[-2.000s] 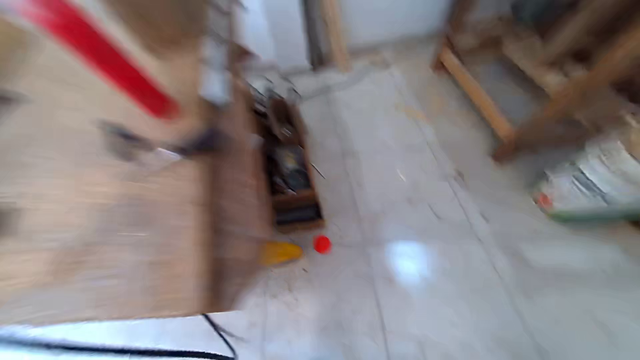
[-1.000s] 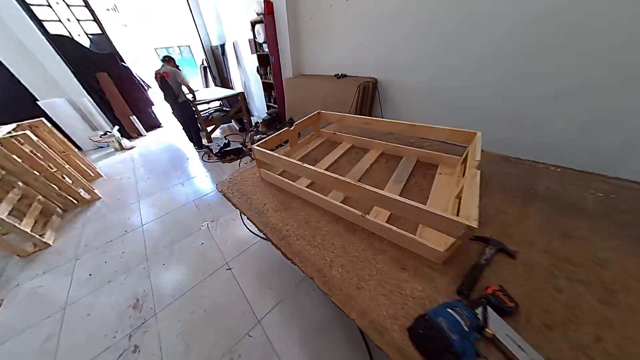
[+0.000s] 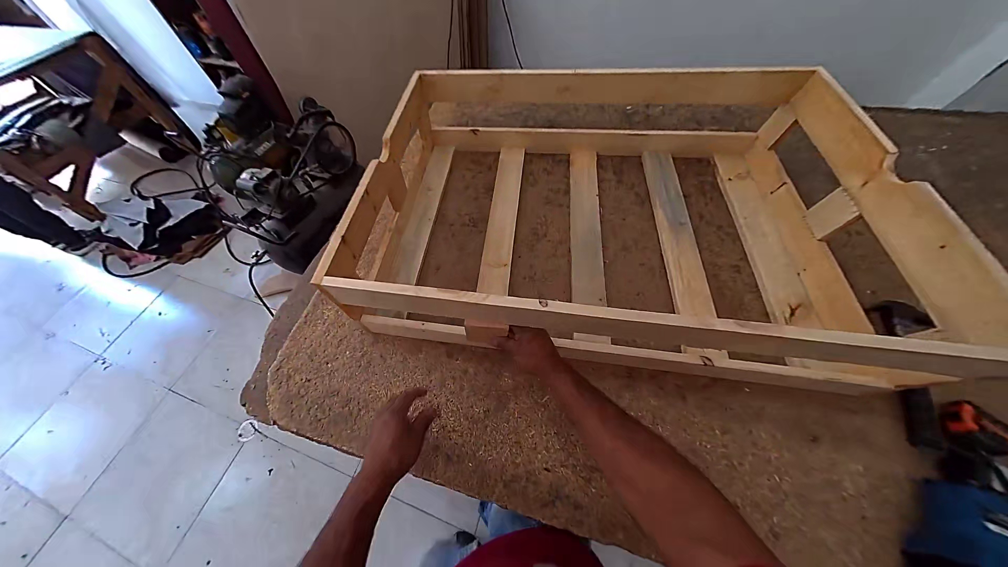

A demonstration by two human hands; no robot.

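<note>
A slatted wooden frame point(image 3: 587, 303) with raised sides lies on the particle-board tabletop point(image 3: 472, 425). My right hand point(image 3: 531, 348) reaches the frame's near side, its fingers around a small wood block point(image 3: 487, 331) that sits in the gap between the upper and lower near rails. Whether the block is fixed to the rails cannot be told. My left hand point(image 3: 400, 433) hovers over the near left part of the tabletop, fingers apart and holding nothing. Several slats point(image 3: 584, 228) run across the frame's bottom.
At the right edge lie a blue power tool point(image 3: 957, 524), an orange and black tool point(image 3: 972, 425) and a hammer point(image 3: 906, 319), partly behind the frame. An air compressor point(image 3: 276, 173) with hoses stands on the floor at the left, near a wooden work table point(image 3: 102, 87). Sawdust covers the tabletop.
The view has swung and come closer to the frame. Both my hands, unseen in the earlier frames, are in view, the right one at the near rails.
</note>
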